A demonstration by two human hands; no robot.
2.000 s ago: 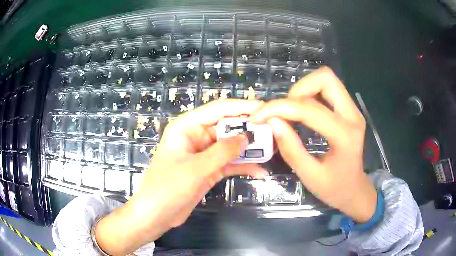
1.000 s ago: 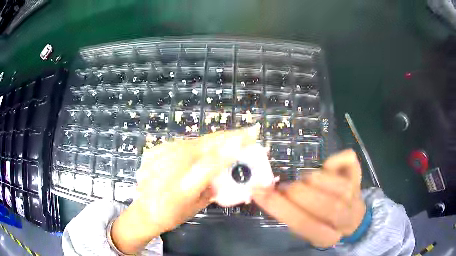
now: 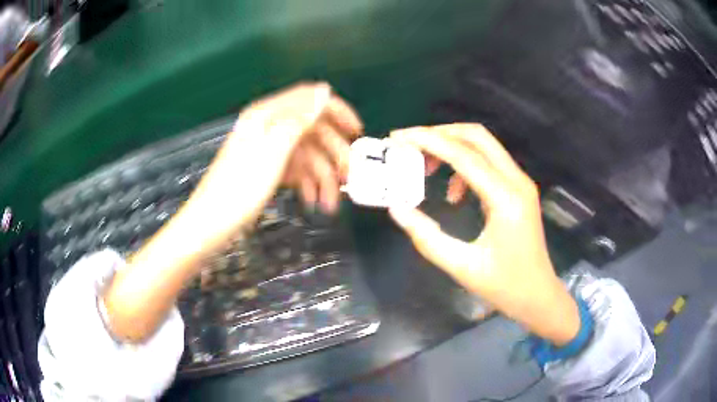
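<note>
A white housing (image 3: 397, 174) with a small dark mark near its top is in the middle of the view. My right hand (image 3: 479, 212) holds it between thumb and fingers at its right side. My left hand (image 3: 310, 141) is at the left side of the housing, blurred, with its fingers apart and pointing down; whether a fingertip touches the housing is unclear. The clear blister tray (image 3: 358, 330) with small dark and yellowish parts lies below my left forearm, partly hidden by it.
The black machine (image 3: 542, 71) is at the right, blurred. A black tray (image 3: 12, 314) shows at the far left edge. Part of another person's arm (image 3: 20, 59) is at the top left. The green bench top (image 3: 196, 71) runs behind the tray. Grey floor shows at the lower right.
The view has turned right toward the machine, and the tray now shows lower left. The housing has moved up and turned over; my right hand now holds it and my left hand has loosened.
</note>
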